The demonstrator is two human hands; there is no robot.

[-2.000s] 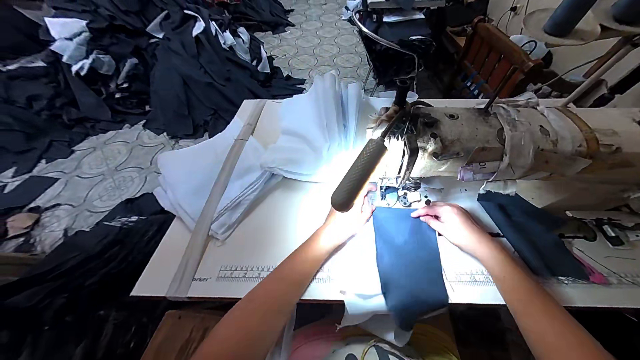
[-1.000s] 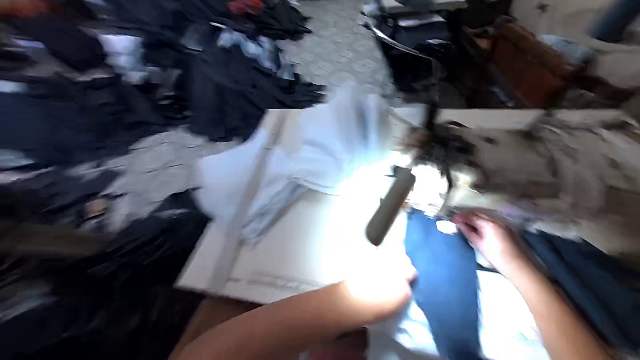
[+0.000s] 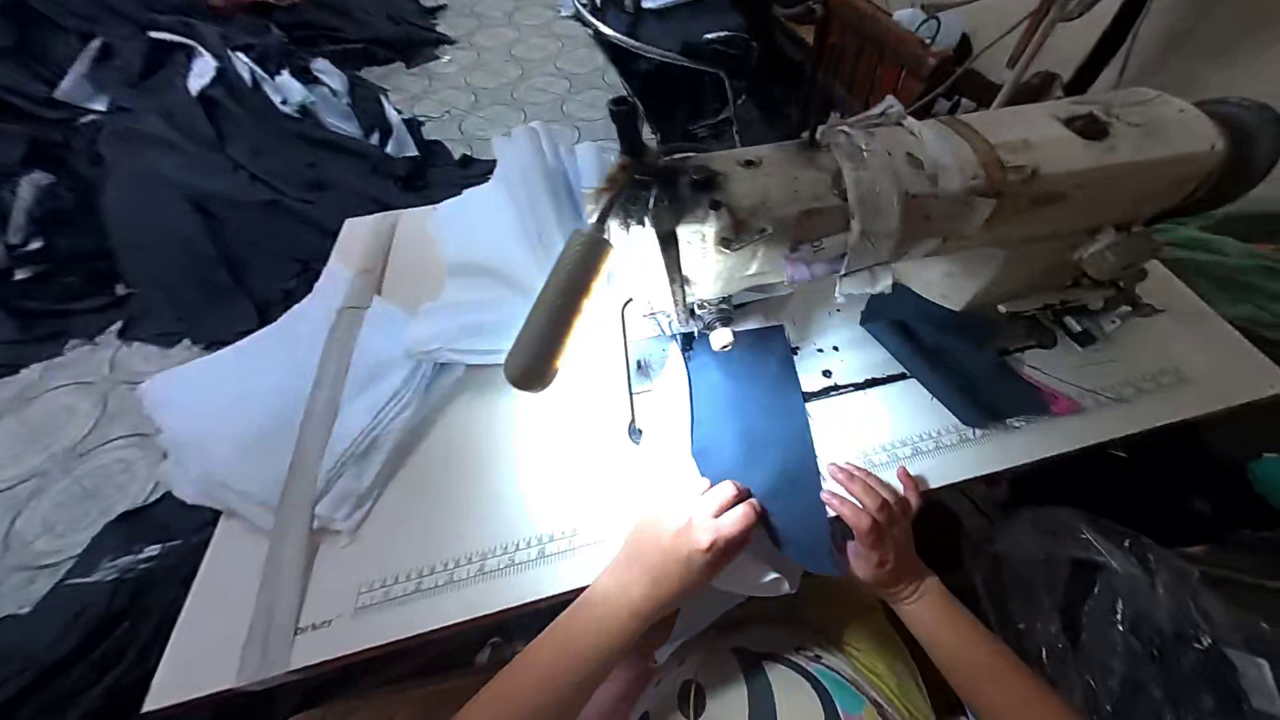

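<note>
A dark blue fabric piece (image 3: 750, 410) lies on the white sewing table, its far end by the presser foot (image 3: 688, 338) of an industrial sewing machine (image 3: 960, 190). My left hand (image 3: 715, 530) grips the near left edge of the blue piece, its fingers curled. At the near right edge, my right hand (image 3: 875, 525) rests with fingers bent against the fabric; whether it pinches the cloth cannot be told. White fabric (image 3: 765, 570) hangs beneath the blue piece at the table's front edge. A lit lamp with a ribbed grey-brown housing (image 3: 558, 310) stands out left of the needle area.
A stack of white fabric pieces (image 3: 270, 400) lies at the left under a long pale strip (image 3: 325, 430). Another dark fabric piece (image 3: 950, 355) is right of the needle. Printed rulers (image 3: 470, 572) run along the front edge. Dark cloth heaps (image 3: 230, 190) cover the floor at left.
Both hands have moved from near the presser foot toward the near end of the blue fabric. The view has shifted noticeably.
</note>
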